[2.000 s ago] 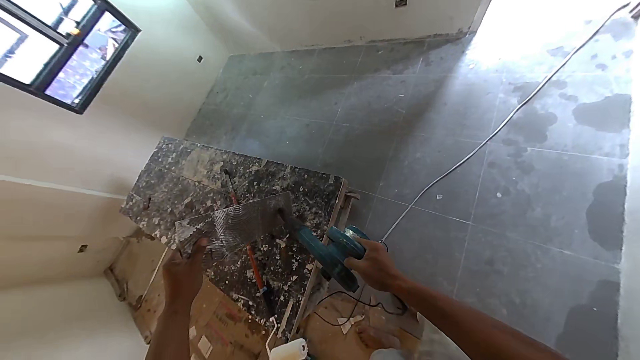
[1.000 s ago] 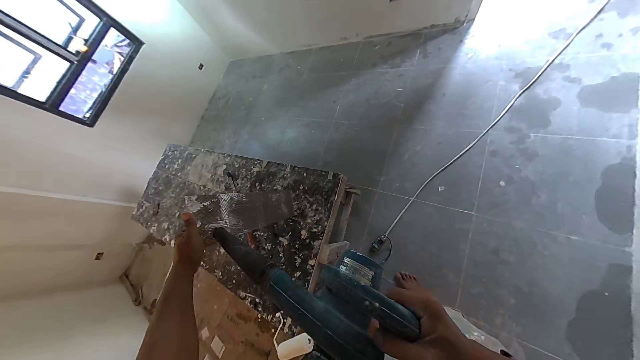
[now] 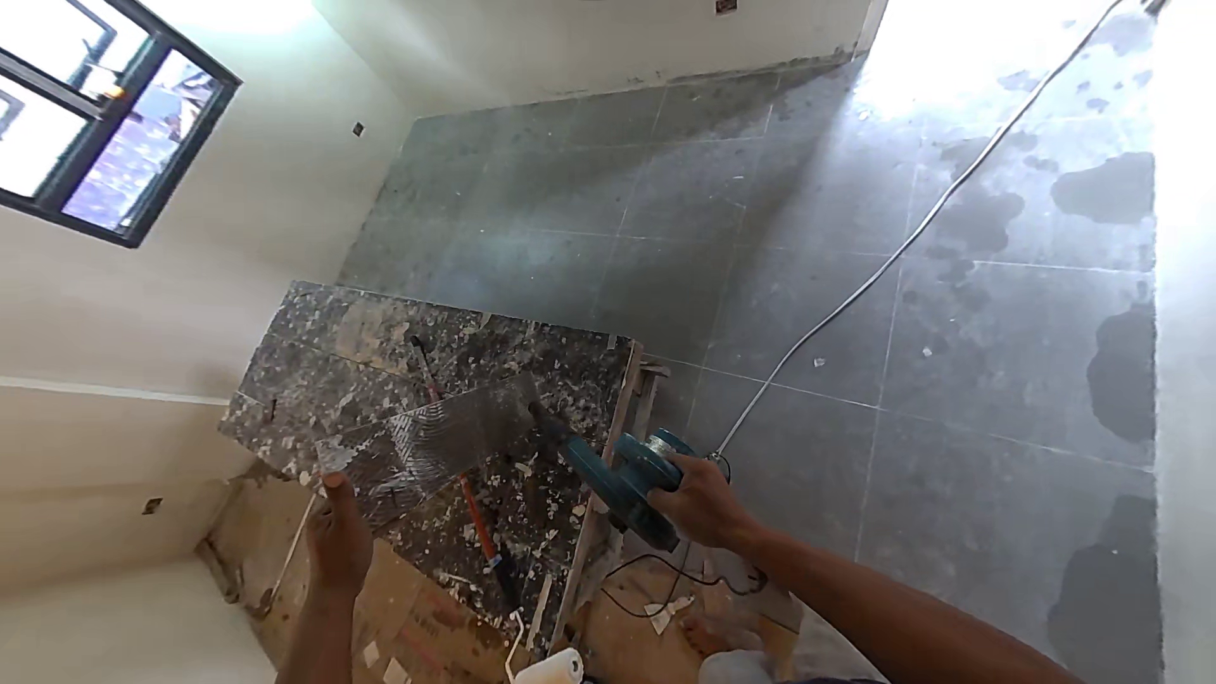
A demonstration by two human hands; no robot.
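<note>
My left hand [image 3: 339,537] grips the near left corner of a flat rectangular tile or panel [image 3: 465,429] with ridged marks on its face, thumb on top. A teal handheld electric blower [image 3: 608,475] is in my right hand [image 3: 701,502], its black nozzle close to the panel's far right end. Whether the nozzle touches the panel I cannot tell. Beneath the panel is a speckled, debris-covered work platform [image 3: 332,385]. A long tool with an orange-red handle [image 3: 478,518] lies across the platform, partly hidden by the panel.
A white paint roller [image 3: 551,668] lies by the platform's near end. From the blower a grey cable [image 3: 860,290] runs over the grey tiled floor [image 3: 798,313] to the upper right. Cardboard [image 3: 418,608] covers the floor at the bottom. A dark-framed window [image 3: 171,142] is in the left wall.
One second ago the blower's nozzle was near the panel's left part, beside my left hand; now it is at the right end. My right hand and the blower have moved away from the bottom edge.
</note>
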